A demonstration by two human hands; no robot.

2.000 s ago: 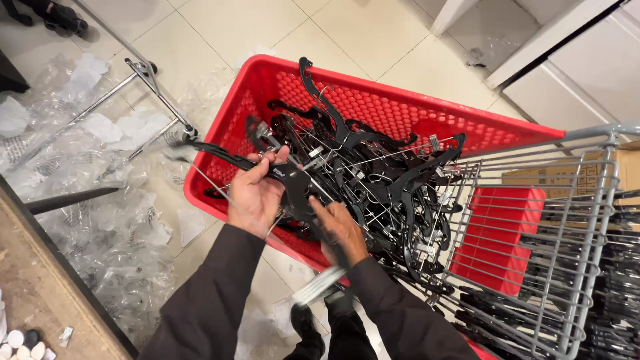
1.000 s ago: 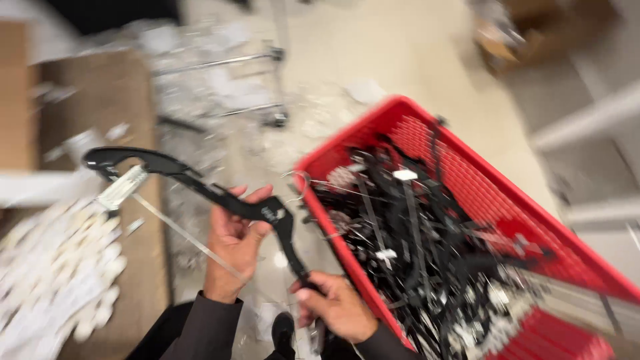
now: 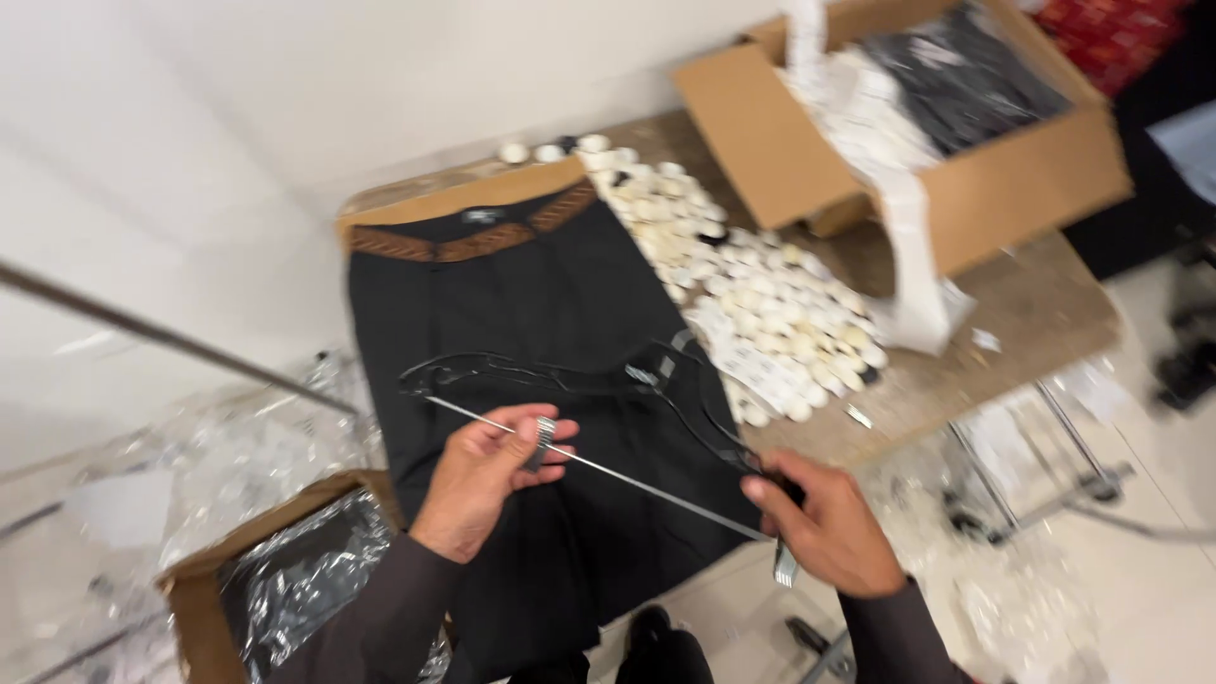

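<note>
A black plastic clothes hanger [image 3: 589, 380] with a metal bar [image 3: 655, 489] is held over black trousers [image 3: 494, 323] that have a brown patterned waistband and lie on the table, hanging over its front edge. My left hand [image 3: 489, 470] pinches a metal clip [image 3: 543, 432] on the bar, toward the hanger's left end. The hanger's right end is gripped by my right hand [image 3: 826, 518], with another metal clip [image 3: 784, 562] showing below the fingers.
Many white round security tags [image 3: 788, 313] and a paper strip lie on the wooden table [image 3: 1026, 313] right of the trousers. An open cardboard box [image 3: 1026, 190] stands behind them. Another cardboard box [image 3: 204, 598] with plastic-wrapped goods is at lower left. Plastic wrapping [image 3: 1016, 589] litters the floor.
The view has swung from the red basket cart to the table. The hanger is now above the trousers, and my left hand has gone from its black body to a clip on the bar.
</note>
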